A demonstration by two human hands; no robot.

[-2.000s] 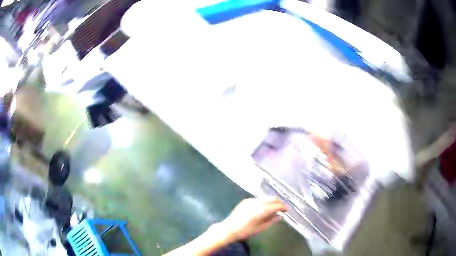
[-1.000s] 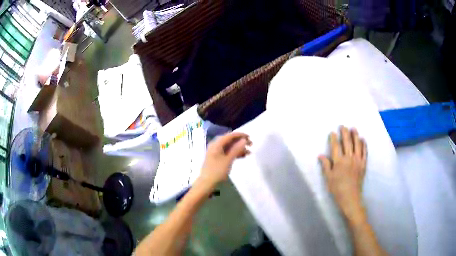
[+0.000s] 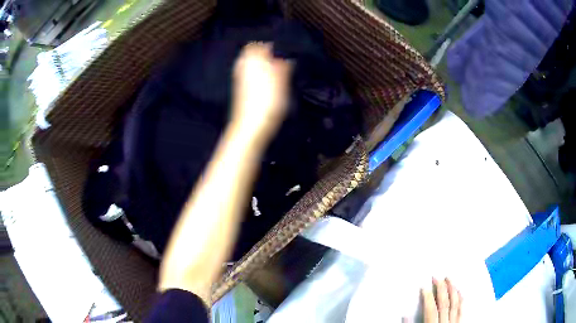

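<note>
Dark garments (image 3: 183,135), black or navy, lie heaped in a large brown woven basket (image 3: 322,195). Small white shapes show on them. My left hand (image 3: 260,79) reaches over the basket onto the dark cloth; it is blurred, its fingers look curled at the cloth, and whether they grip it cannot be told. My right hand (image 3: 442,304) rests on the white padded table (image 3: 436,208) at the bottom edge, cut off by it, fingers apart and holding nothing.
A blue part (image 3: 404,129) is at the basket's right corner. Another blue part (image 3: 521,255) crosses the table at right. White garments (image 3: 47,252) lie left of the basket. Purple-grey cloth (image 3: 505,53) hangs at upper right. The floor is green.
The view has moved onto the basket, which now fills the left and middle. My left hand has moved from beside the table to the dark garments. My right hand is still on the table, lower in view.
</note>
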